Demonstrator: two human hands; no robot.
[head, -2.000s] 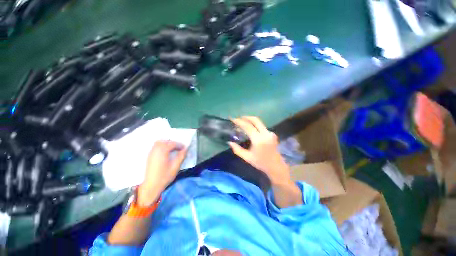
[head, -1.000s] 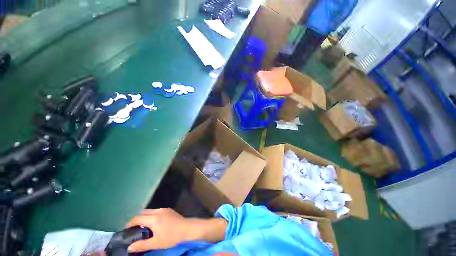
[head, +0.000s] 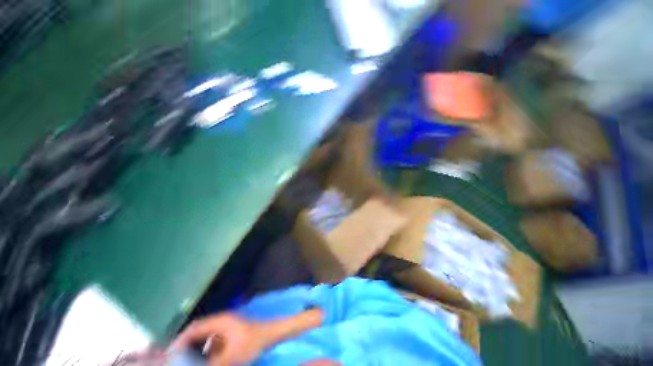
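Note:
The view is strongly blurred. My right hand (head: 225, 337) is at the bottom edge, fingers curled round a dark grey end, which looks like a black cylindrical unit (head: 192, 354), mostly cut off. The white wrapping sheets (head: 97, 327) lie at the bottom left on the table edge, beside this hand. A skin-coloured blur at the bottom edge over the sheets may be my left hand (head: 137, 356); its grip is hidden. Black units (head: 71, 161) lie heaped along the left. White and blue round discs (head: 228, 101) lie right of the heap.
The green bench (head: 186, 207) runs diagonally, with white strips (head: 361, 27) at its far end. Open cartons (head: 526, 286) with white packets (head: 469, 261) stand on the floor to the right. A blue stool with an orange-red top (head: 458, 95) stands beyond them.
Over two seconds the view has swung right towards the cartons, then slightly back left. My left hand, clear on the sheets at first, is now mostly out of the picture. My right hand is now near the sheets.

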